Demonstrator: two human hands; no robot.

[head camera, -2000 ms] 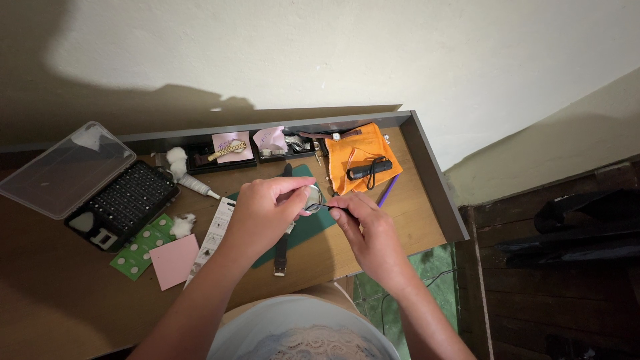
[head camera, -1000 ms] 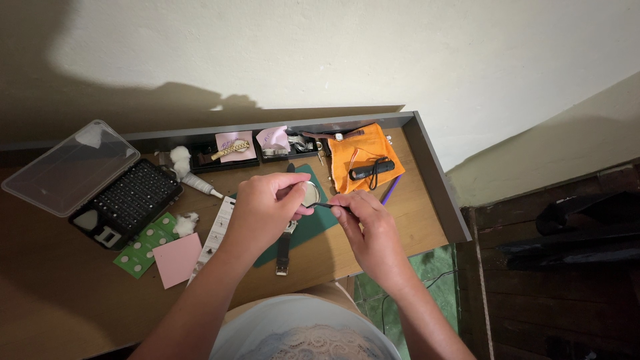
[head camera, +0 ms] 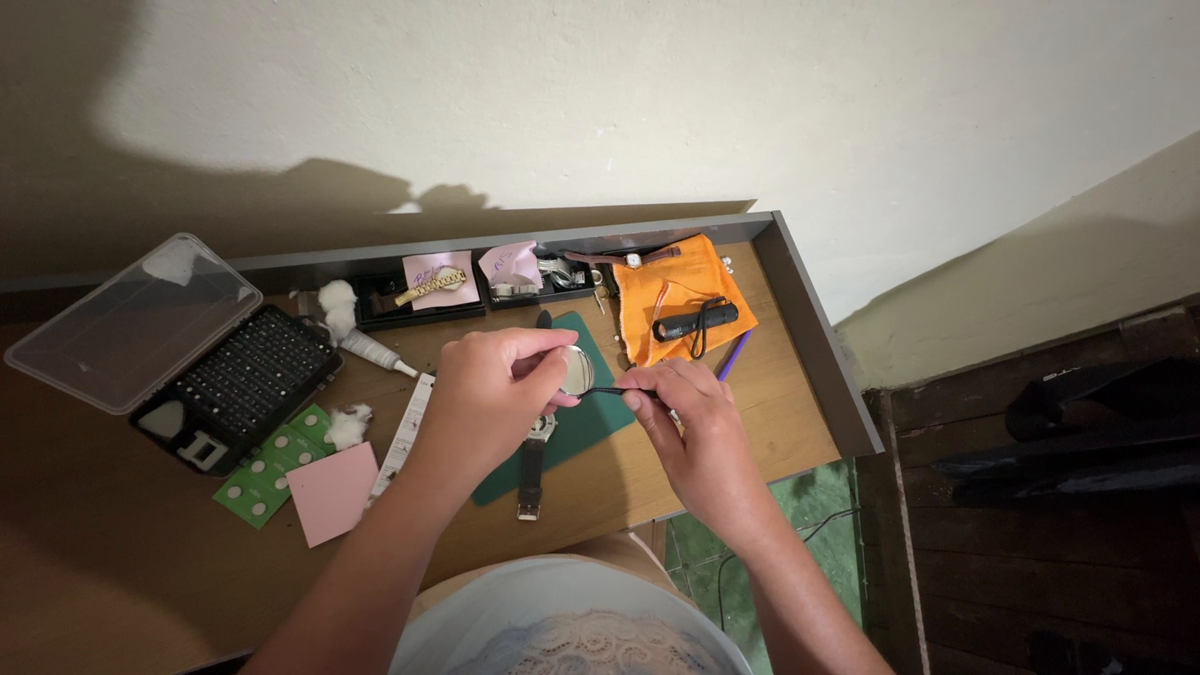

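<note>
Between its thumb and fingers my left hand (head camera: 506,394) grips a round watch crystal or rimmed disc (head camera: 578,371); which of these it is I cannot tell. Thin black tweezers (head camera: 607,390) are pinched in my right hand (head camera: 689,422), their tip at the disc's lower edge. Beneath the hands lies a green mat (head camera: 586,436), and across it a wristwatch with a dark strap (head camera: 532,469), partly hidden by my left hand.
Watches lie in black trays (head camera: 469,314) along the back edge. A black flashlight (head camera: 698,322) rests on an orange cloth (head camera: 647,300). At left are an open case of small parts (head camera: 248,375), a white tube (head camera: 373,353), green button-cell cards (head camera: 272,473) and pink paper notes (head camera: 333,492).
</note>
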